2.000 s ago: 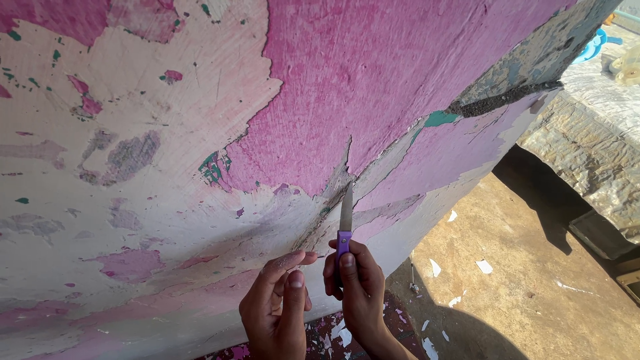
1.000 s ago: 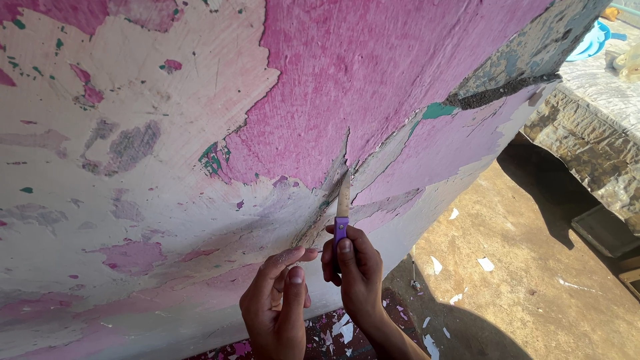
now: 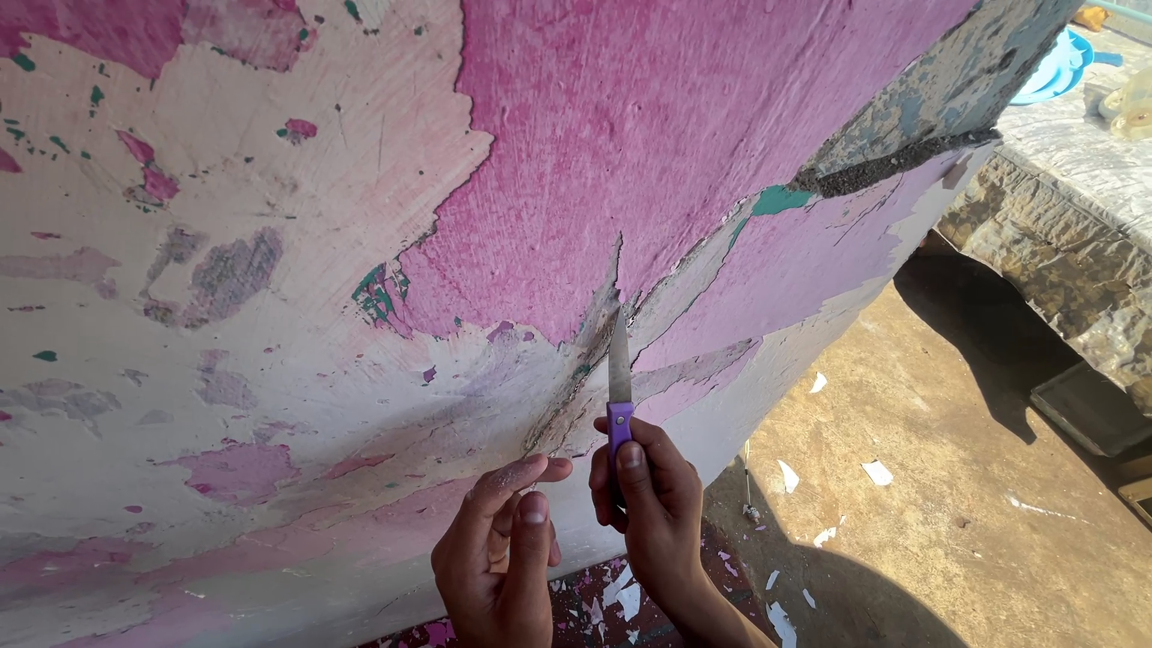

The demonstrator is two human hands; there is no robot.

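My right hand (image 3: 650, 504) grips the purple handle of a small knife (image 3: 619, 364), its blade pointing up. The tip of the blade lies at a ragged crack in the peeling pink paint of a wall (image 3: 549, 162). Bare plaster and rough grey patches show around the crack. My left hand (image 3: 504, 549) is just left of the right one, fingers curled loosely and apart, holding nothing; pale dust covers its index finger. A green paint patch (image 3: 781, 200) lies up and to the right of the blade.
White and pink paint flakes (image 3: 621, 594) litter the dark red floor below my hands, and more lie on the sunlit concrete floor (image 3: 909, 531). A stone ledge (image 3: 1062, 207) at the right bears a blue plastic item (image 3: 1053, 72). A dark tray-like object (image 3: 1091, 409) sits in its shade.
The knife has shifted only slightly along the crack. My left hand has stayed beside it in nearly the same pose.
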